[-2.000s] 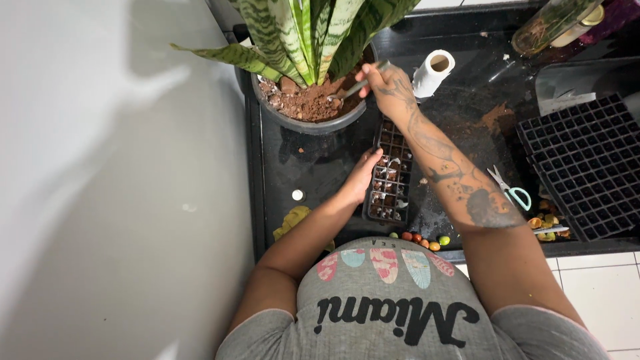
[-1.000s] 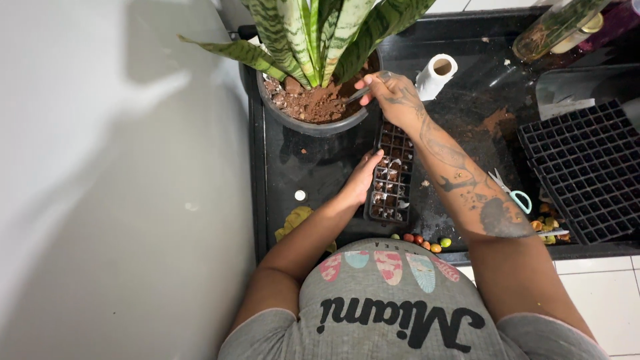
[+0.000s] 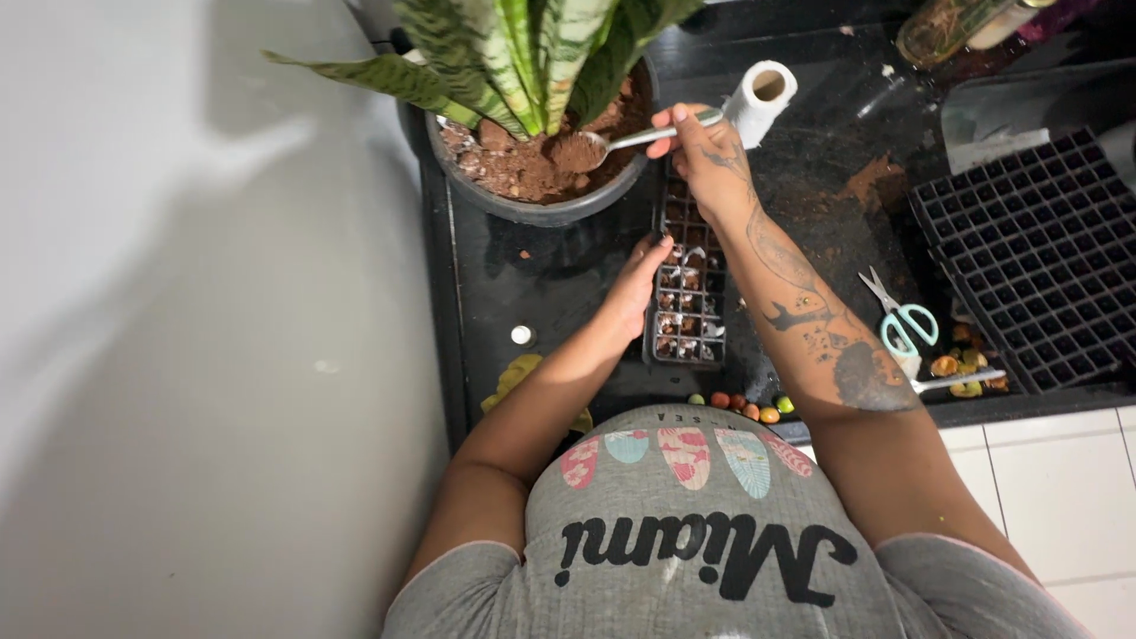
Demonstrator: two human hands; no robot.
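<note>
My right hand (image 3: pixel 706 160) grips a metal spoon (image 3: pixel 652 135) by its handle. The bowl of the spoon is heaped with reddish-brown soil, over the soil (image 3: pixel 524 173) of a round dark pot (image 3: pixel 568 211) that holds a snake plant (image 3: pixel 532 62). My left hand (image 3: pixel 641 280) lies along the left side of a narrow black seedling tray (image 3: pixel 688 359), its fingertips at the rim. Brown soil and white bits show in the tray's cells. The far end of the tray is partly hidden by my right hand and forearm.
A white paper roll (image 3: pixel 759 102) stands beyond my right hand. To the right lie scissors (image 3: pixel 896 315), a white-handled utensil (image 3: pixel 958 382) and a larger black cell tray (image 3: pixel 1034 257). Small round fruits (image 3: pixel 741 406) line the near edge. A white cap (image 3: pixel 522 335) and yellow pieces (image 3: pixel 510 382) lie left.
The spoon's bowl, earlier down at the soil, now shows plainly with a heap of soil in it. My left hand stays at the seedling tray.
</note>
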